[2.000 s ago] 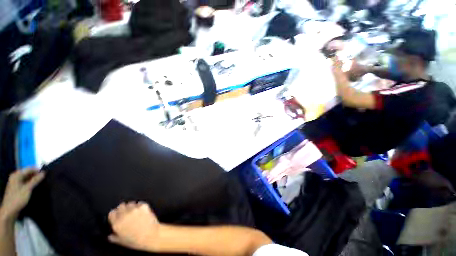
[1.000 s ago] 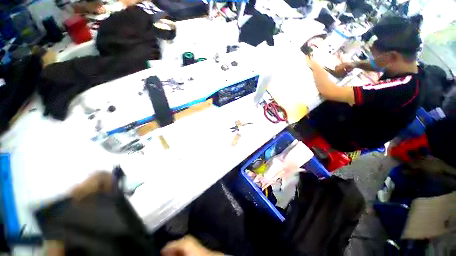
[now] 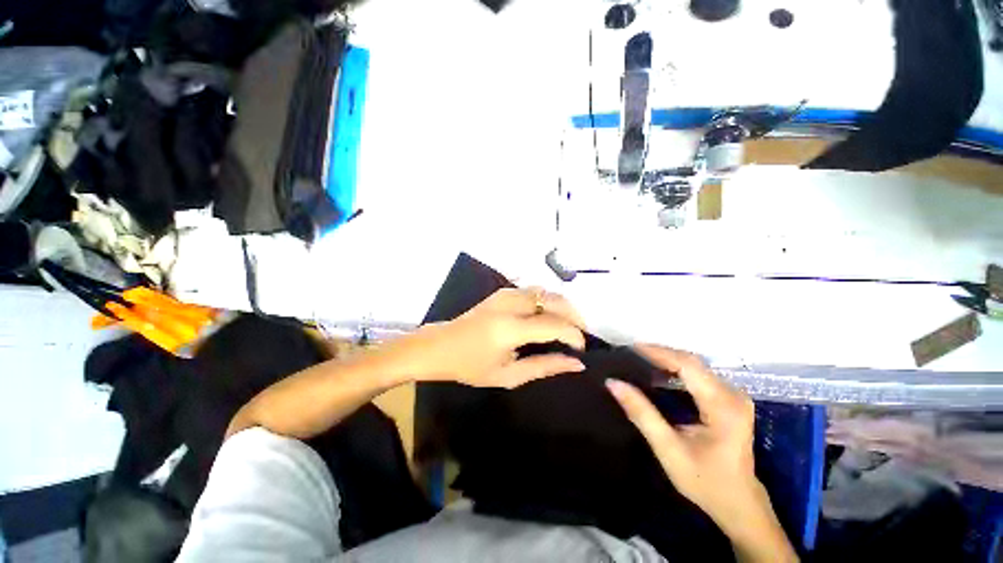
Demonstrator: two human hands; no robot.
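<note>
A black garment panel (image 3: 550, 440) lies over my lap and the table's front edge, with one corner up on the white table. My left hand (image 3: 511, 335) rests on the cloth, fingers bent over its upper part. My right hand (image 3: 693, 423) holds the cloth's right side between thumb and fingers. The sewing machine head (image 3: 814, 66) stands above right, with its shiny needle area (image 3: 665, 192) away from the cloth. A small metal piece (image 3: 560, 264) sits on the table just above my hands.
Stacked dark cut pieces (image 3: 269, 132) stand beside a blue strip (image 3: 348, 138) at the left. Orange-handled scissors (image 3: 165, 319) lie far left near fabric scraps. Snips (image 3: 973, 298) and a small brown plate (image 3: 946, 340) lie at the right. A blue crate (image 3: 815, 473) is under the table.
The view has swung left and down to the machine; the coworker is out of view. Both hands have come together on the black cloth at the table's front edge.
</note>
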